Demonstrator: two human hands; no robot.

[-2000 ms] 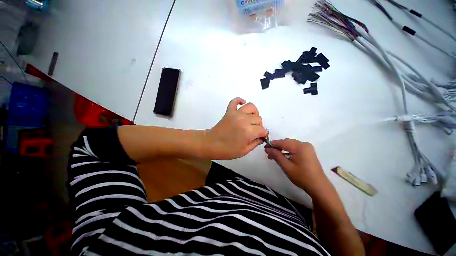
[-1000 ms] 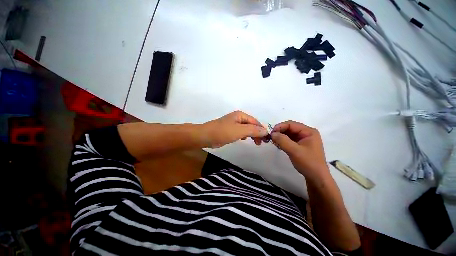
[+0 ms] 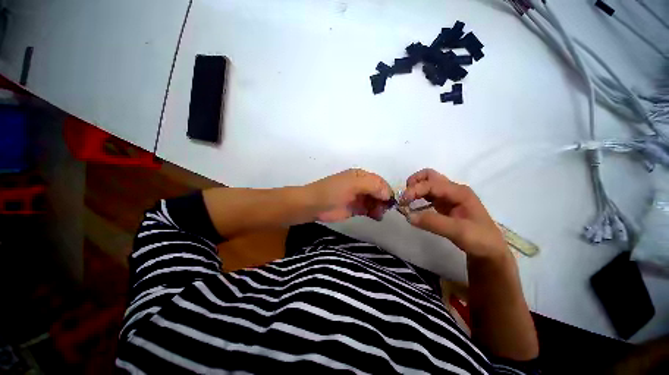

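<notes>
My left hand [image 3: 357, 195] and my right hand [image 3: 447, 210] meet fingertip to fingertip just above the table's front part. Between them is the end of a cable [image 3: 400, 204], small and blurred, with thin dark strands at the fingertips. The left fingertips pinch the strands; the right thumb and fingers hold the cable end. Whether a tape piece is on it, I cannot tell. A loose pile of black tape pieces [image 3: 439, 61] lies beyond the hands.
A black smartphone [image 3: 208, 99] lies at left. A beige knife handle [image 3: 518, 240] is partly behind my right wrist. White cables [image 3: 593, 110] with white connectors [image 3: 606, 228] lie at right, near a black rectangular case [image 3: 622, 294]. A clear bag [image 3: 652, 234] is at the right edge.
The view has shifted, so table things sit higher and further left. My left hand has turned from over the cable end to beside it. The right fingers have spread a little around it.
</notes>
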